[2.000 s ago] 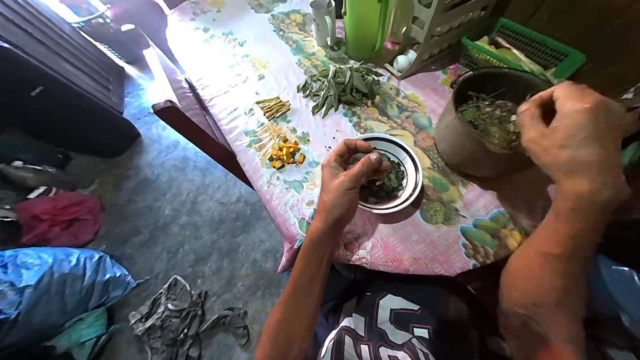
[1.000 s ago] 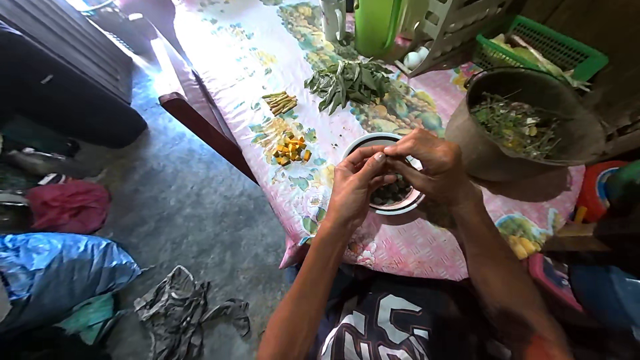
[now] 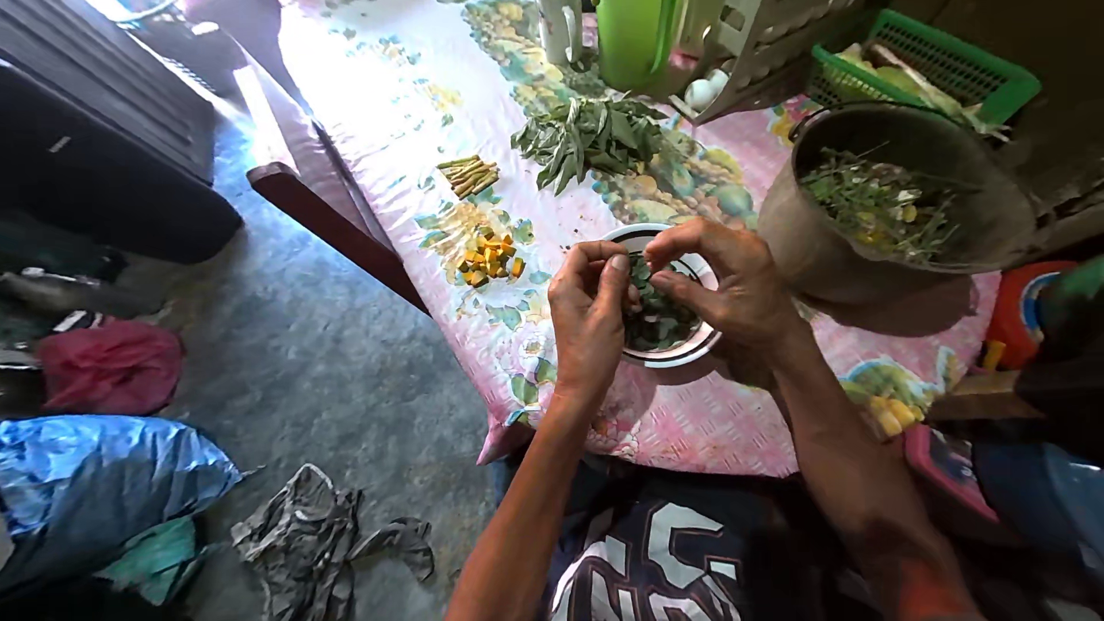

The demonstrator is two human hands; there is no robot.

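Note:
Over a white bowl with dark rings (image 3: 660,360), my left hand (image 3: 593,310) and my right hand (image 3: 729,280) are close together, fingertips pinched. Any small piece between the fingers is too small to make out. Dark green leaves (image 3: 660,321) lie in the bowl, partly hidden by my hands. Right of it stands a large metal pot (image 3: 806,233) holding stems and plant scraps (image 3: 880,203). Beyond the bowl is a heap of long green leaves (image 3: 595,138). To its left are a bundle of cut green stalks (image 3: 468,176) and a pile of orange-yellow chunks (image 3: 490,259).
A floral tablecloth (image 3: 707,423) covers the table. At the back stand a green pitcher (image 3: 634,43), a plastic rack (image 3: 759,52) and a green basket (image 3: 992,78) with vegetables. A wooden chair part (image 3: 336,233) touches the left edge; bags and cloth lie on the floor.
My right hand has moved left from the pot to the bowl, joining my left hand. Since one second ago, the hands have come slightly apart above the bowl.

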